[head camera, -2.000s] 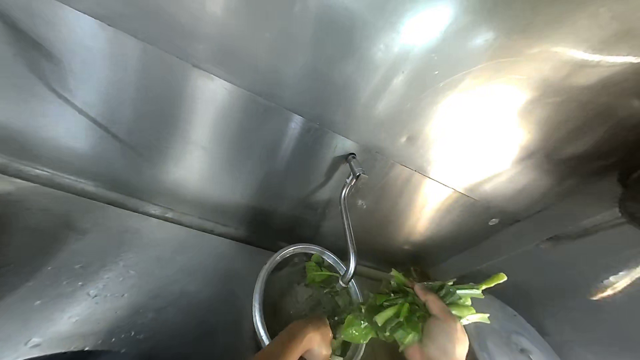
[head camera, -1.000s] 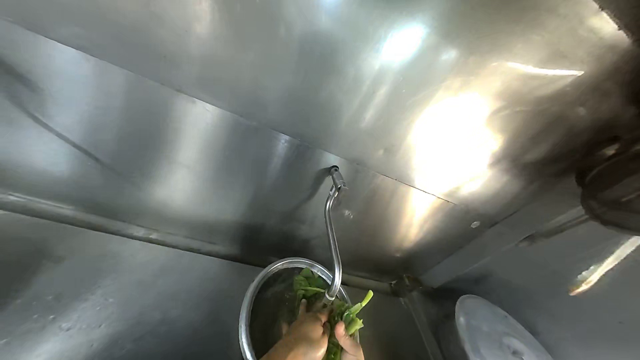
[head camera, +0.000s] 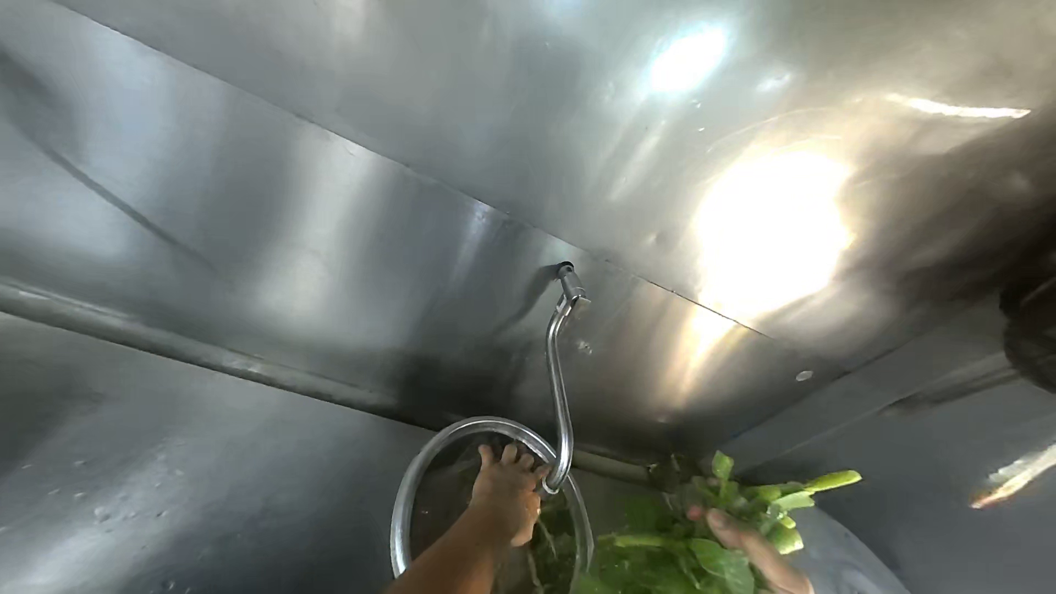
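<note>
A round metal basin (head camera: 406, 503) stands at the bottom centre under the curved metal spout (head camera: 558, 396) of a wall faucet. Over the basin, close to the spout's end, my left hand (head camera: 507, 495) is held with its fingers apart and nothing in its grasp. Some greens (head camera: 557, 540) show inside the basin beside it. To the right of the basin, my right hand (head camera: 742, 544) grips a bunch of leafy greens (head camera: 718, 565) with thick pale green stems. The bunch hides part of that hand.
A stainless steel wall (head camera: 330, 231) with bright reflections rises behind the faucet. A grey metal surface (head camera: 206, 462) lies left of the basin. Partly behind the greens is a round pale object (head camera: 841, 544), perhaps a lid. A dark round object (head camera: 1031, 330) is at the right edge.
My hands were together on the greens at the basin a second ago. Now my right hand has moved right with the bunch, and my left hand is off it, over the basin.
</note>
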